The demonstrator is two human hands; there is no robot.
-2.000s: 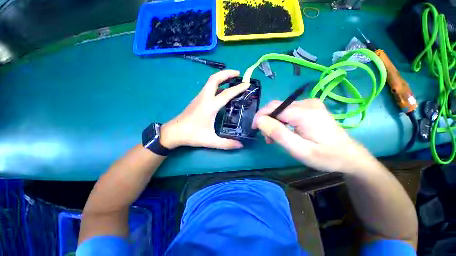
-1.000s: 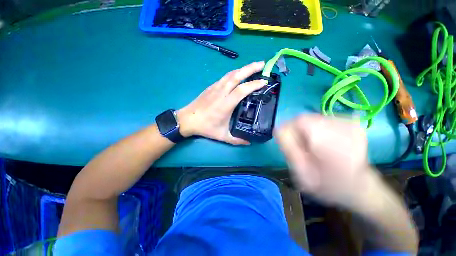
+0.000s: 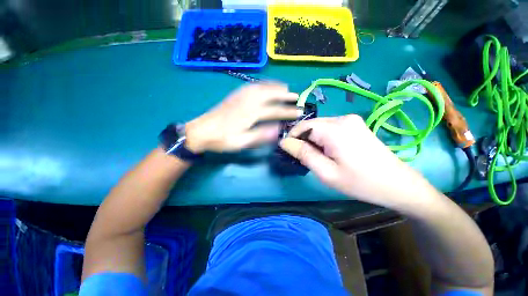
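Note:
The black housing [image 3: 295,166] lies open side up on the bench, largely covered by my hands; the green flat strap [image 3: 331,82] enters its top end. My left hand [image 3: 246,118] is motion-blurred, fingers spread, over the housing's left side; whether it touches is unclear. My right hand [image 3: 338,147] is over the housing with fingertips pinched at its inside. A short dark piece of the thin black hand tool [image 3: 304,134] shows between its fingers; the tip is hidden.
The blue tray [image 3: 178,49] of black parts and yellow tray [image 3: 354,43] of tiny dark screws stand behind. A dark pen [image 3: 240,76] and grey strips [image 3: 359,81] lie before them. The orange electric screwdriver [image 3: 454,115] lies right of the strap's coil, beside more green coils [image 3: 503,87].
My right hand has moved left from beside the housing onto it. My left hand, earlier gripping the housing's left side, has loosened and is moving. The camera view has shifted slightly.

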